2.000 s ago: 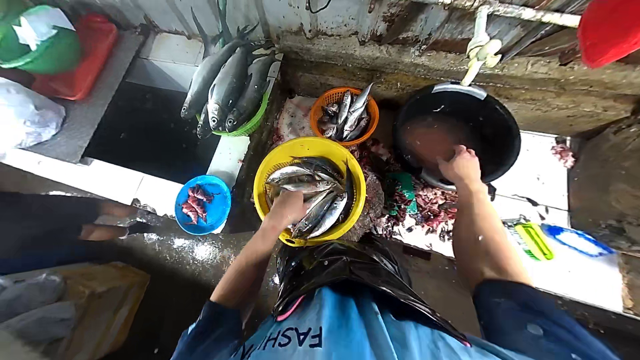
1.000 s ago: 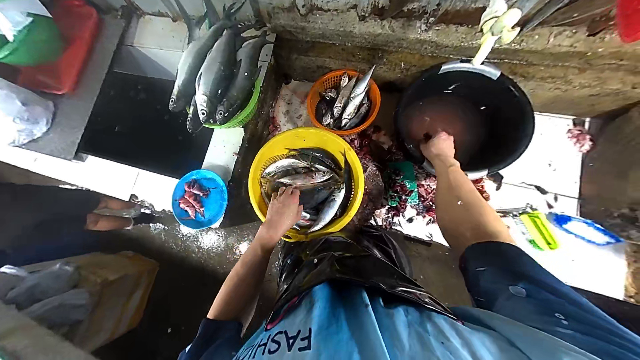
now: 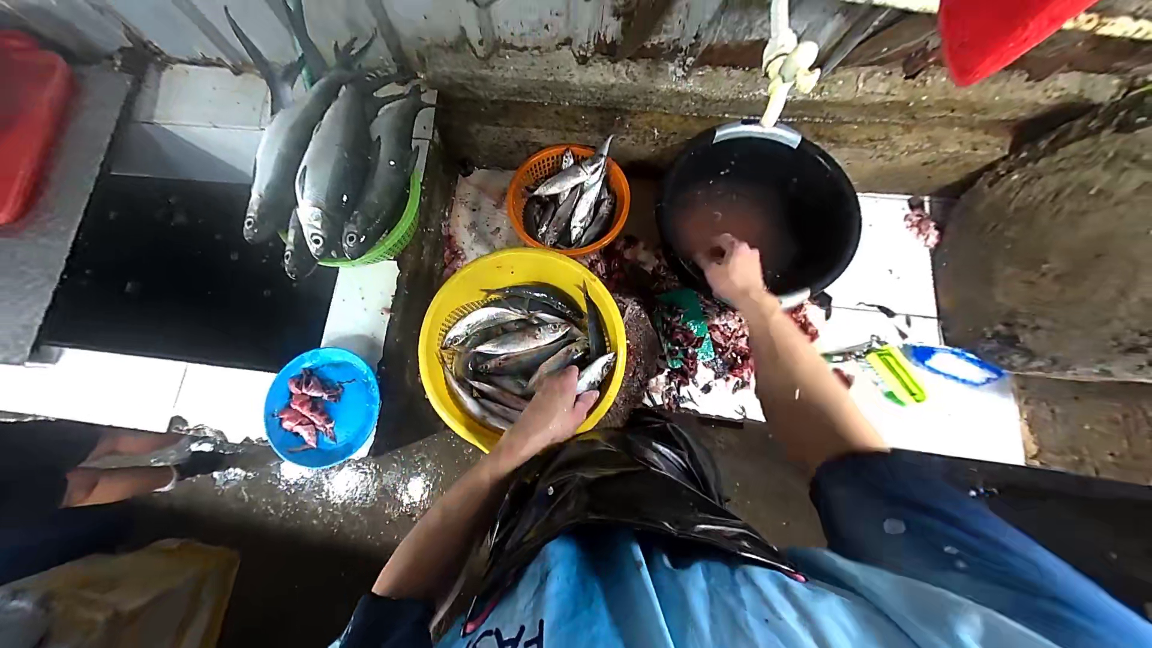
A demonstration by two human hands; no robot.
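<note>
My left hand [image 3: 551, 407] rests on the whole fish [image 3: 522, 340] inside a yellow plastic colander [image 3: 438, 310]; its fingertips touch fish near the front rim, and whether it grips one cannot be told. My right hand [image 3: 733, 270] reaches over the near left side of a black tub [image 3: 832, 207] that holds cloudy reddish water [image 3: 720, 216]. Its fingers are curled, and what they hold, if anything, is hidden. Behind the yellow colander stands an orange basket [image 3: 515, 202] of smaller fish. Fish scraps [image 3: 729, 337] lie around a green piece [image 3: 688, 324] between colander and tub.
Large fish [image 3: 328, 171] lie in a green basket [image 3: 400, 229] at the left, beside a dark basin [image 3: 189, 270]. A blue dish [image 3: 364, 396] holds reddish fish pieces. Knotted rope [image 3: 789, 63] hangs behind the tub. A green-handled tool [image 3: 895, 373] lies right. Another person's legs [image 3: 117, 468] show left.
My left hand has shifted toward the near right side of the yellow colander. My right hand stays at the black tub. The view has moved nearer to the containers.
</note>
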